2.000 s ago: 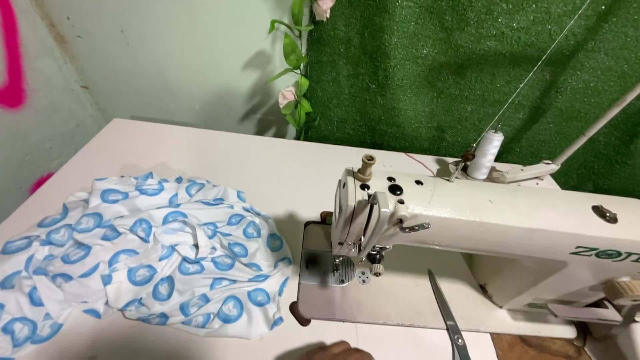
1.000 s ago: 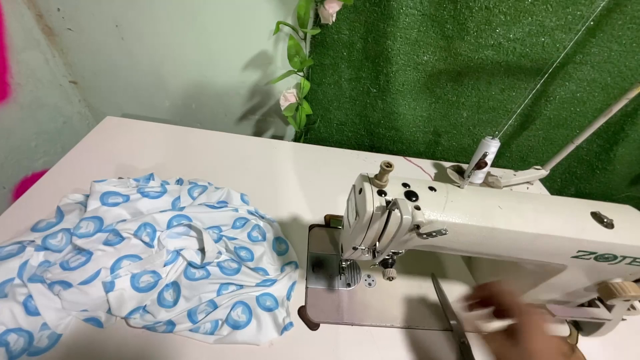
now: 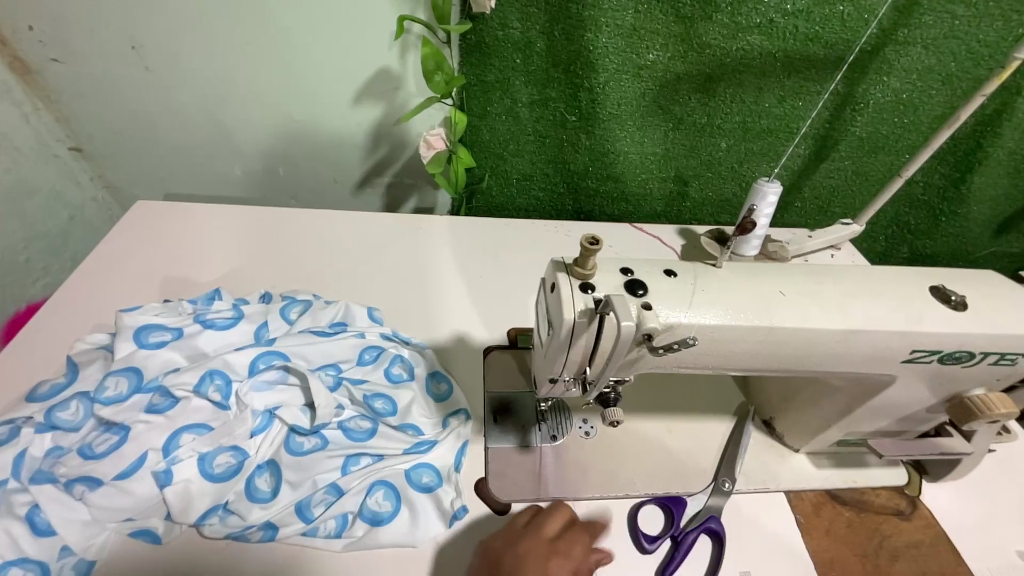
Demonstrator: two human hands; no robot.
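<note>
My left hand (image 3: 544, 540) is at the bottom edge, in front of the sewing machine's bed, with its fingers bent and pointing right; whether it grips anything is unclear. To its right lie purple-handled scissors (image 3: 724, 484), blades on the machine bed and pointing away, handles over the table's near side. No hand touches them. A white industrial sewing machine (image 3: 784, 320) stands at the right, its presser foot (image 3: 544, 412) over the needle plate. Left of it rests a bunched white fabric with blue round prints (image 3: 296, 424). My right hand is out of view.
A white thread cone (image 3: 756, 216) stands behind the machine, beside a slanted rod (image 3: 936, 136). The white table (image 3: 320, 240) meets a pale wall and a green turf-like panel (image 3: 640, 104). An artificial flower vine (image 3: 448, 120) hangs there. A brown patch (image 3: 872, 528) shows near the front right.
The scissors have turned; their tips now slant right instead of left. My right hand, over their handles one second ago, has left the view. My left hand has come into view since then.
</note>
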